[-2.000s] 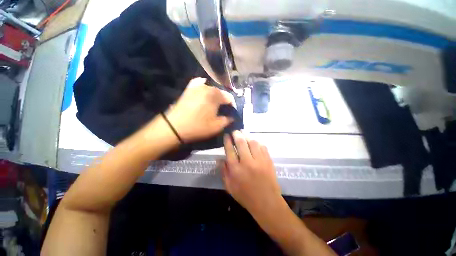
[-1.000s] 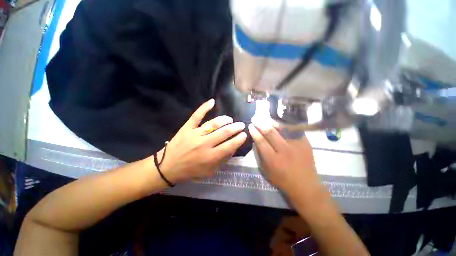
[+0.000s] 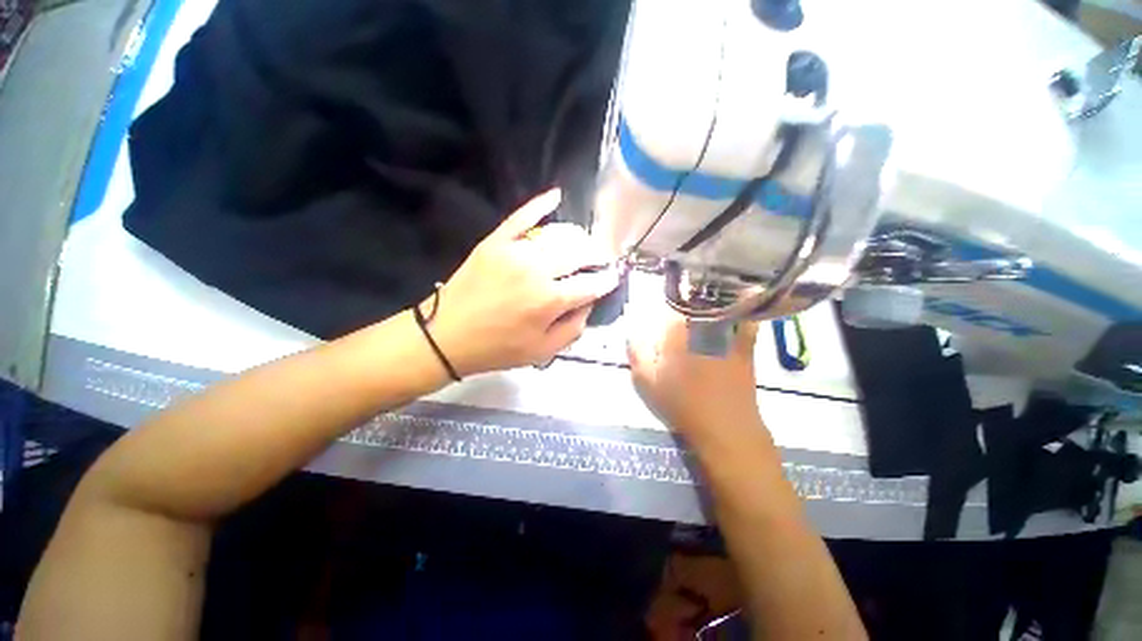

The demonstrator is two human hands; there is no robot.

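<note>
A large soft black cloth (image 3: 363,150) lies on the white bed left of the machine head. A small dark piece (image 3: 610,304) shows under the left end of the white sewing machine head (image 3: 739,138). My left hand (image 3: 520,294) is at the cloth's right edge, fingers bent and closed on the dark fabric beside the needle area. My right hand (image 3: 686,366) is just right of the needle area, its fingertips partly hidden under the head. Whether it holds anything cannot be seen.
Blue and yellow-green snips (image 3: 790,342) lie right of my right hand. Black cut pieces (image 3: 895,401) lie farther right, some over the front edge. A ruler strip (image 3: 526,445) runs along the grey front edge. A grey board (image 3: 56,163) is at the far left.
The view has shifted, so the machine head appears from another angle. My left fingers, spread flat one second ago, are now bent in at the needle area. My right fingertips have moved further under the head.
</note>
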